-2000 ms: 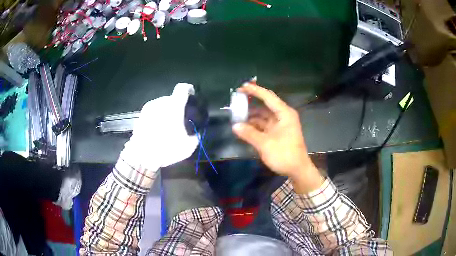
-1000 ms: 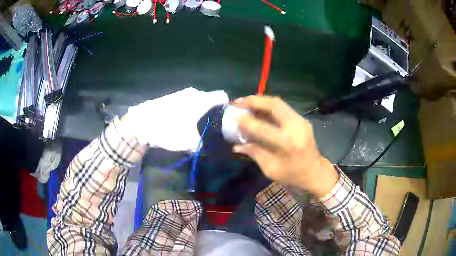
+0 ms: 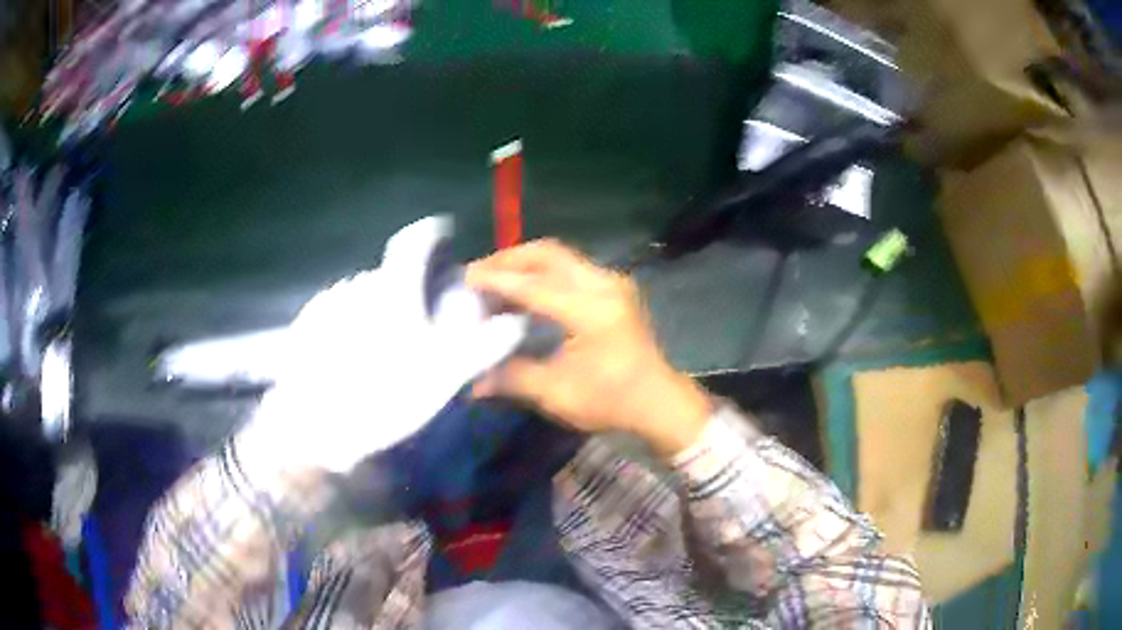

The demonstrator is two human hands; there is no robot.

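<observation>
The view is blurred. My left hand (image 3: pixel 351 345), in a white glove, grips the metal-channel unit (image 3: pixel 222 358), whose end sticks out to the left. My bare right hand (image 3: pixel 584 345) is against the gloved fingers at the unit's right end, its fingers closed around the motor, which is mostly hidden between the hands. The red motor leads (image 3: pixel 507 197) point up and away from the hands, with a white plug at the tip. The dark end fitting is mostly hidden by my hands.
The motor pile (image 3: pixel 234 49) lies far left and the channel stack (image 3: pixel 49 283) at the left edge. The black electric screwdriver (image 3: pixel 763 191) lies right, by the metal box (image 3: pixel 831 68). Brown cardboard boxes (image 3: pixel 1021 259) and a black phone (image 3: pixel 952 465) are at right.
My right hand has brought the motor left to the end of the unit, and the hands now meet. The red leads now stand upward. The camera view has shifted.
</observation>
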